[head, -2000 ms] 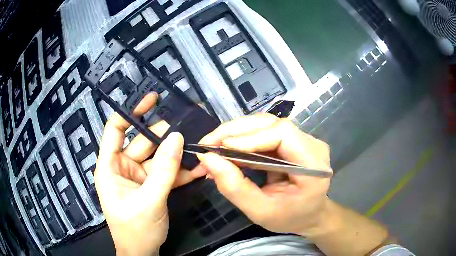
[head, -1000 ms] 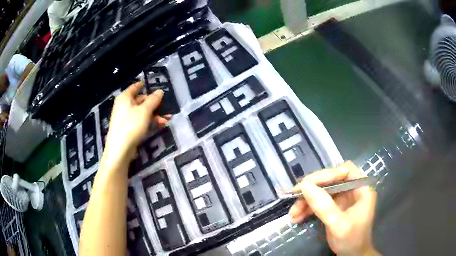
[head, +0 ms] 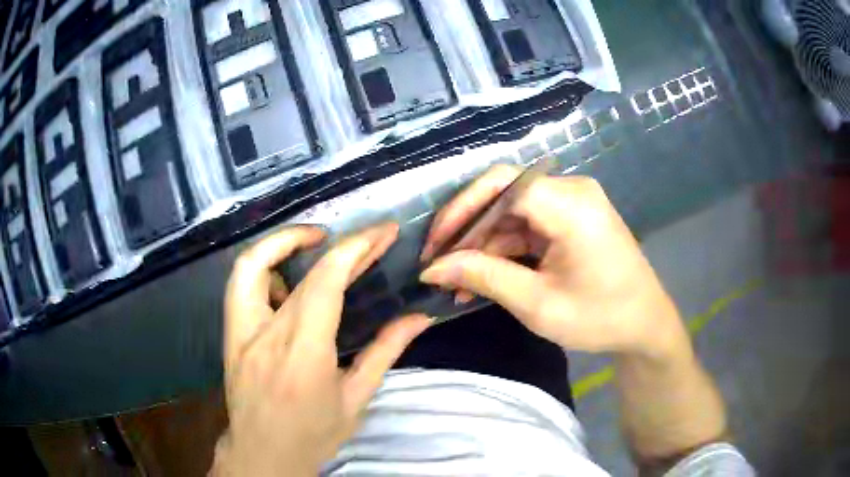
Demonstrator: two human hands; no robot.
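Note:
My right hand [head: 568,252] holds slim metal tweezers [head: 494,210] like a pen, their tip low over a flat backing sheet [head: 377,289] at the bench edge. The sheet has dark squares, blurred here, and pale emptied cells towards the upper right. My left hand [head: 312,326] rests over the sheet's left part, fingers and thumb spread, with nothing seen held in it. Whether a pad is at the tweezers' tip cannot be told. Black phone frames [head: 256,93] lie in the whitish tray beyond, several with a dark square near the lower end.
The tray's crumpled dark lower edge [head: 308,191] runs just beyond my hands. A dark green mat [head: 84,373] lies under it. A round ribbed fan [head: 825,56] is at the upper right. Grey floor with a yellow line [head: 718,312] shows at the right.
My left hand has left the frame pockets further up the tray and come back over the sheet. The tweezers have moved from the tray's edge to the sheet. The view has tilted down.

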